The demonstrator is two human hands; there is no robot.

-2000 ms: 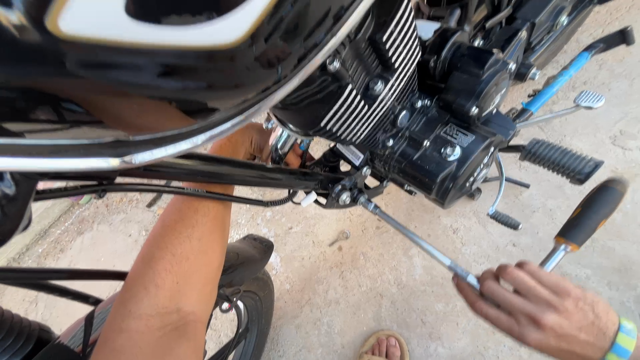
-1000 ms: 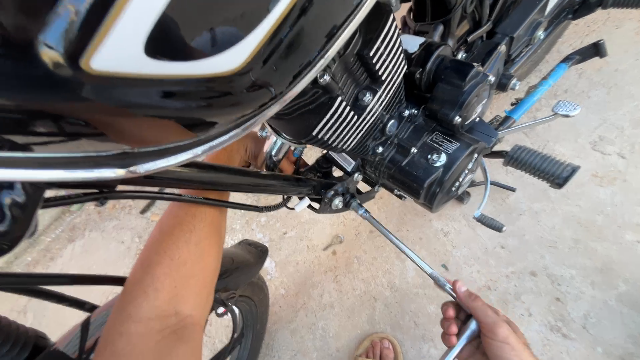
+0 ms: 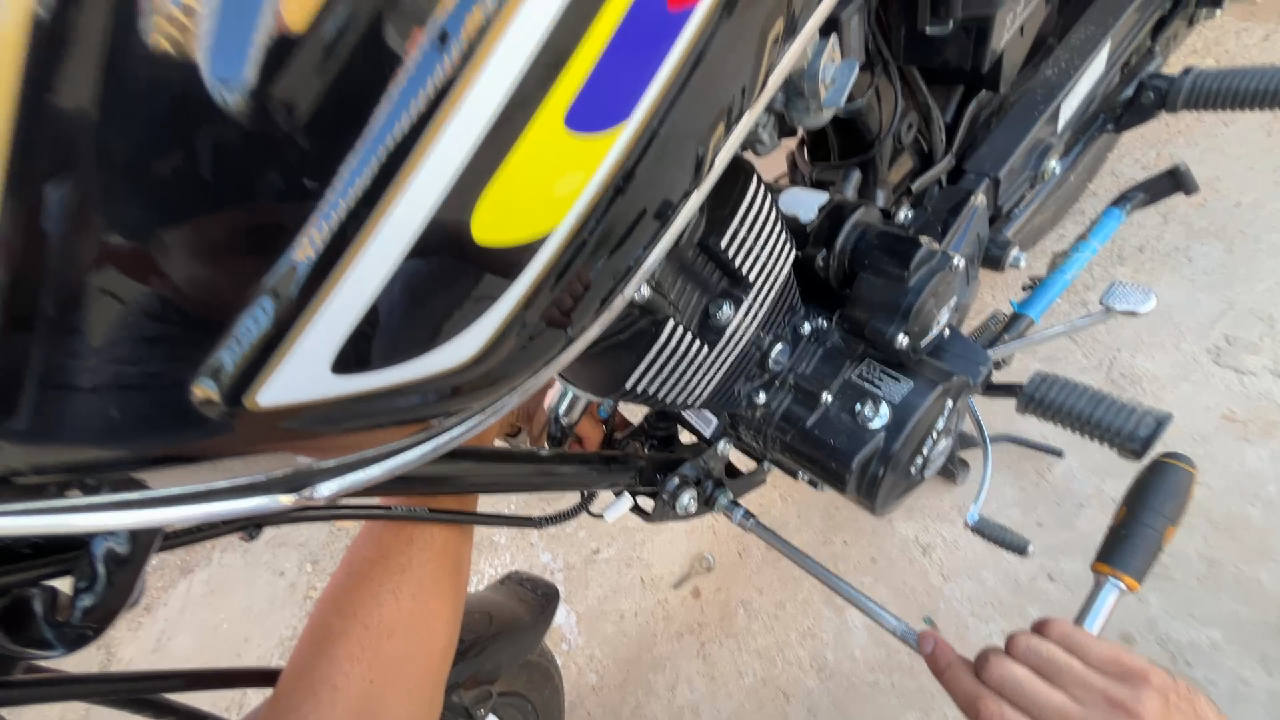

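Note:
My right hand (image 3: 1075, 675) grips the head end of a ratchet wrench (image 3: 1145, 520) with a black and orange handle. From it a steel extension bar (image 3: 830, 580) runs up to a socket, which sits at a bolt on the black engine mounting bracket (image 3: 687, 500) of a motorcycle. My left arm reaches behind the black frame tube, and only some fingers of my left hand (image 3: 590, 430) show beside the metal parts under the engine cylinder (image 3: 710, 320); what they hold is hidden.
The black fuel tank (image 3: 420, 220) with coloured stripes covers the upper left. A rubber footpeg (image 3: 1095, 412), the gear lever (image 3: 980, 470) and a stand with blue wrap (image 3: 1075, 260) stick out at the right. The front wheel (image 3: 530, 680) is low centre, over concrete ground (image 3: 640, 620).
The ratchet's handle, out of sight one second ago, now points up at the right, as it did two seconds ago. The view sits closer to the tank and engine.

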